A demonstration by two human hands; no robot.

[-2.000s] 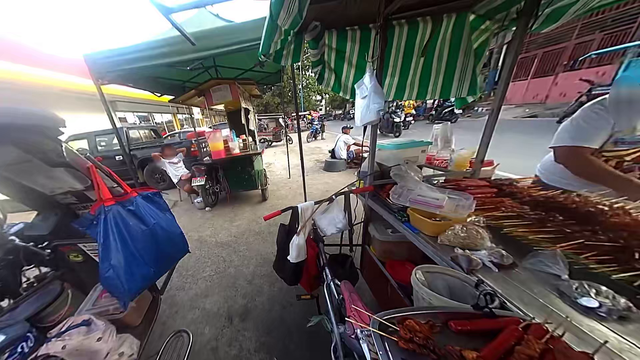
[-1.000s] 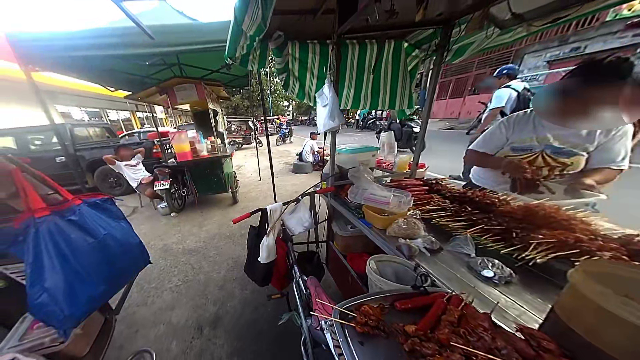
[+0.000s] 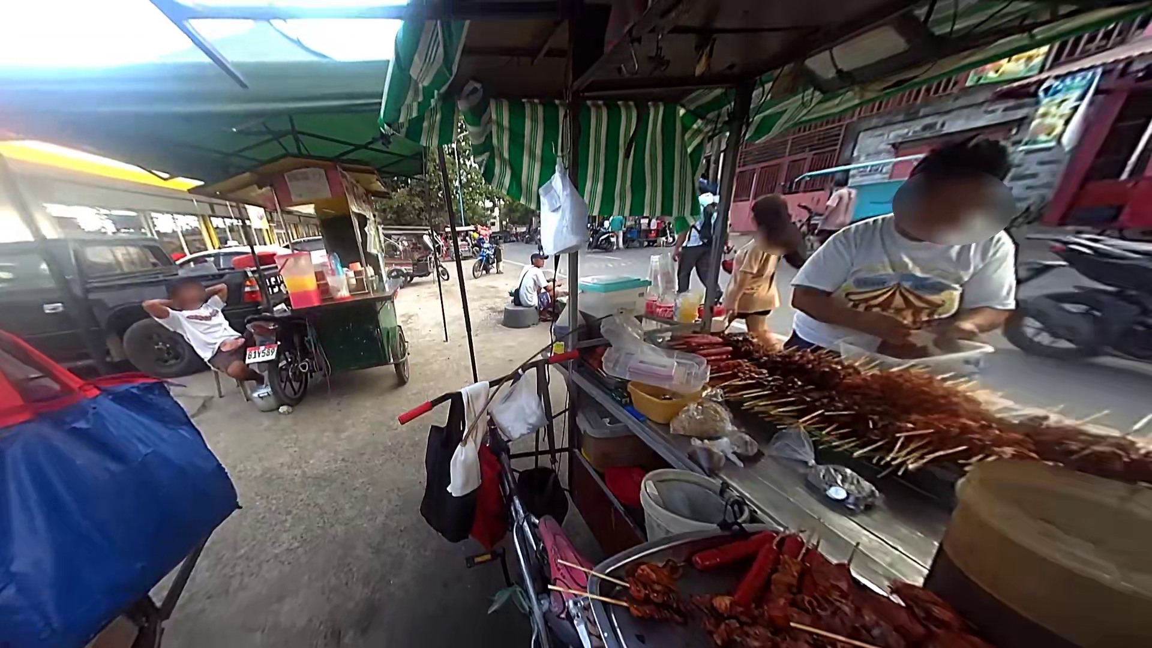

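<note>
Neither of my hands shows in the head view. Nearest at the bottom is a round metal tray (image 3: 661, 630) of skewered meat (image 3: 792, 598) and red sausages (image 3: 733, 551). Many more meat skewers (image 3: 864, 396) lie in a long row on the stall counter. Across it, a person in a white T-shirt (image 3: 909, 270) has both hands at a clear plastic container (image 3: 936, 355). A yellow plastic bowl (image 3: 661, 403), clear plastic tubs (image 3: 657, 367) and small plastic bags (image 3: 702, 418) sit at the counter's left part. At the right edge stands a large brownish round container (image 3: 1053, 540).
A bicycle (image 3: 531, 540) with bags on its handlebar leans beside the stall. A white bucket (image 3: 688, 504) stands below the counter edge. A blue bag (image 3: 108, 504) is at the left. Farther off are a green food cart (image 3: 346, 333), a seated person (image 3: 202, 328) and a parked motorcycle (image 3: 1080, 297).
The view has swung right since the first frame. The brownish round container and more of the person across the counter have come into view. A person in a yellow top now walks behind the stall.
</note>
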